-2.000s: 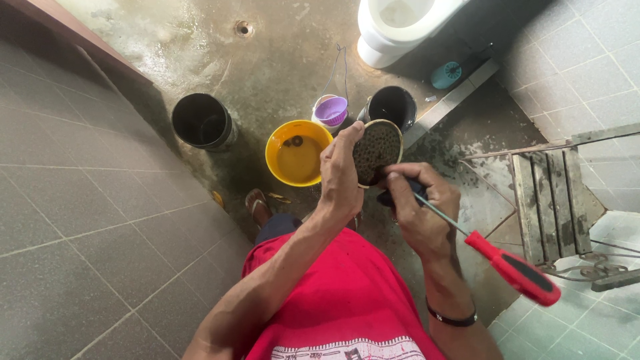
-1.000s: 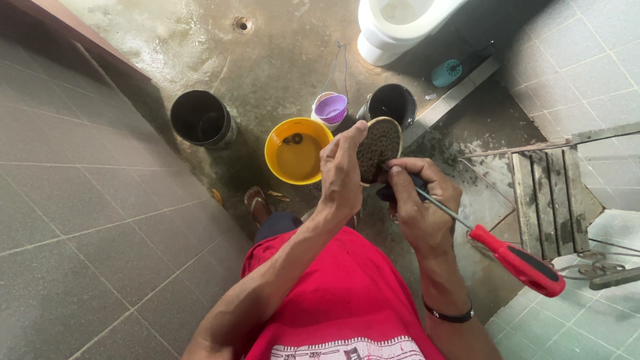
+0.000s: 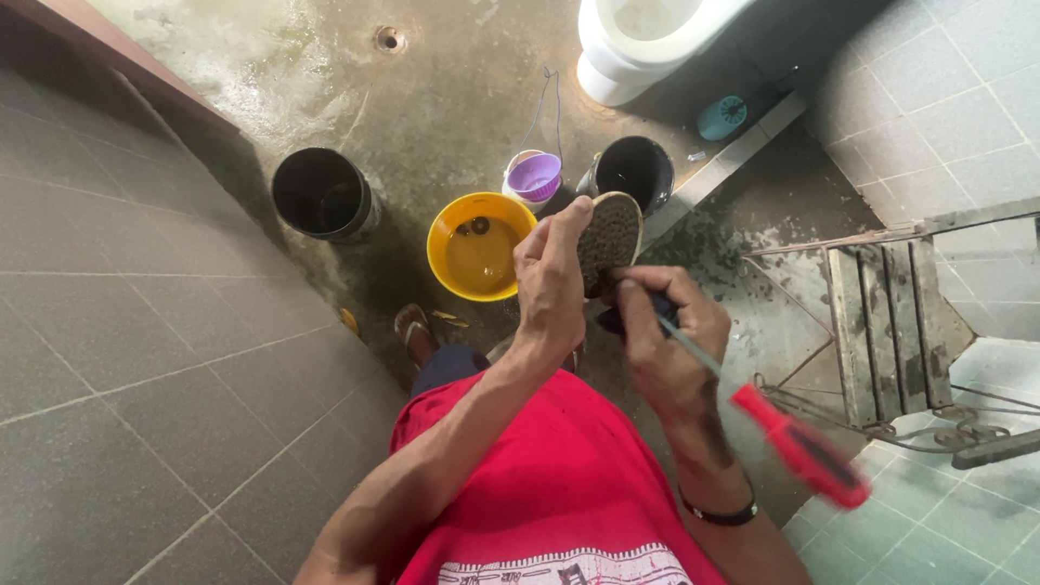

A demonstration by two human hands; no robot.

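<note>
My left hand (image 3: 556, 280) grips a round shower head (image 3: 609, 240) by its edge, its dark dotted face turned up toward me. At the lower rim of that face are the fingertips of my right hand (image 3: 670, 333). The same hand holds a screwdriver (image 3: 800, 447) with a red and black handle, which sticks out to the lower right, and a dark object (image 3: 662, 313) partly hidden by the fingers. Left of my left hand, a yellow basin (image 3: 439, 264) on the floor holds liquid and small dark round parts (image 3: 479, 225).
Two black buckets (image 3: 280, 191) (image 3: 597, 175) stand on the floor, with a purple basket (image 3: 535, 177) on a white pail between them. A toilet (image 3: 605, 77), a blue plastic item (image 3: 721, 119) and a low ledge (image 3: 731, 158) lie ahead. A slatted wooden chair (image 3: 881, 325) is at right.
The screwdriver's handle has swung lower as my right hand shifts slightly at the lower rim of the round face. My left hand keeps its grip.
</note>
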